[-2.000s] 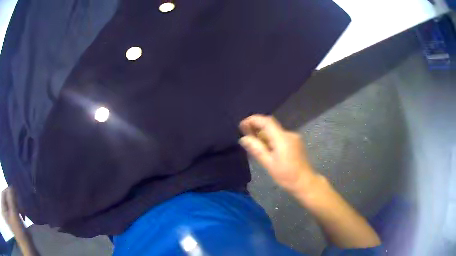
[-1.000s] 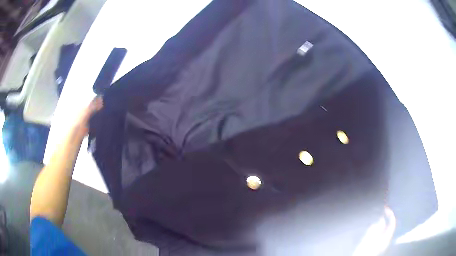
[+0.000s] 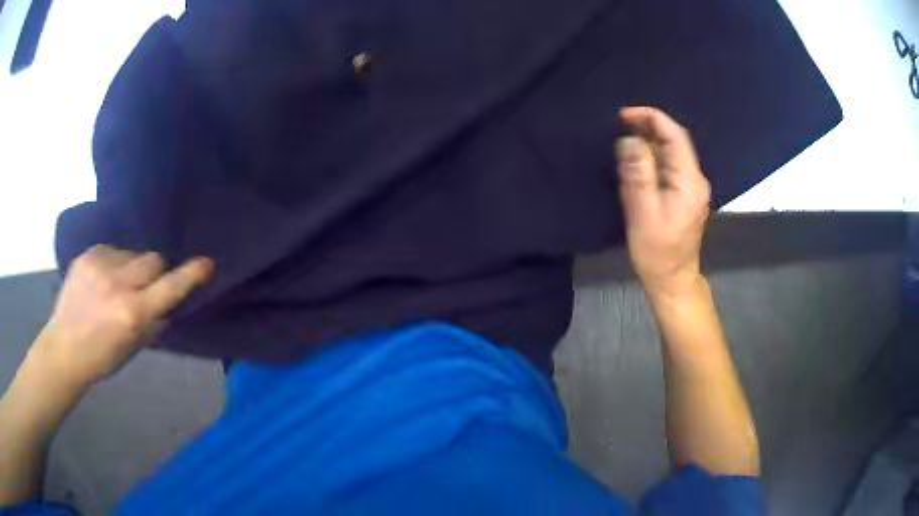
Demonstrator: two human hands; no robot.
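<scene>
A very dark jacket lies over the table and hangs over its near edge towards my blue clothing. A long diagonal fold crosses it, and one small dull metallic button shows near the top. My left hand grips the jacket's near left edge, fingers curled over the cloth and index finger pointing right. My right hand is over the jacket's right part, thumb and fingers bent together. A small yellowish patch between them looks like the thread snips, mostly hidden. No blade is clear.
The white table shows on both sides of the jacket. A dark flat rectangle, perhaps a phone, lies at the top left. Black looped handles, perhaps scissors, are at the far right. Grey floor lies below the table edge.
The shiny lining and row of buttons seen before are out of view; matt cloth with a fold and one button shows. Both hands now appear clearly at the jacket's near part.
</scene>
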